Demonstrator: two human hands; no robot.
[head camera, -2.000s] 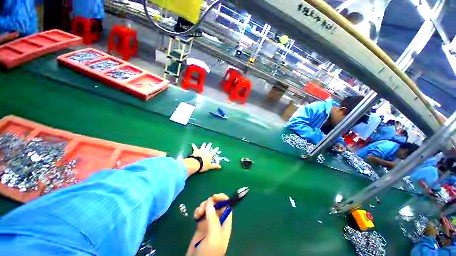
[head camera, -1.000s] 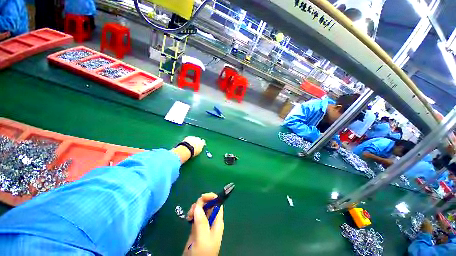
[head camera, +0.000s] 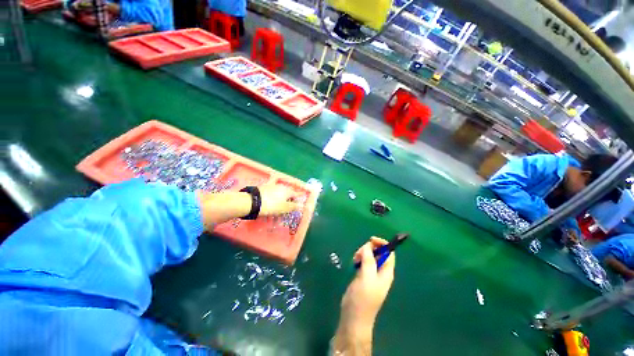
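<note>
The salmon-orange compartment tray (head camera: 106, 163) lies on the green surface, with a heap of small silver parts (head camera: 170, 165) in its left sections. My left hand (head camera: 279, 200), with a black wristband, is low over the tray's right end, beside a few parts there; its fingertips are blurred and whether they hold anything is not clear. My right hand (head camera: 372, 271) holds the blue-handled cutters (head camera: 386, 252) above the green surface, right of the tray, with their dark jaws pointing up and right. Thin bright slivers (head camera: 267, 292) lie scattered below the tray.
A small dark item (head camera: 379, 207) and loose silver bits (head camera: 335, 259) lie near my right hand. A white card (head camera: 338, 145), blue pliers (head camera: 381, 153) and other red trays (head camera: 267, 89) are along the far edge. A person in blue (head camera: 532, 184) works at the right.
My left hand has moved from the green surface beyond the cutters back to the tray's right end. The view has swung left, showing more of the tray and slivers. My right hand still holds the cutters.
</note>
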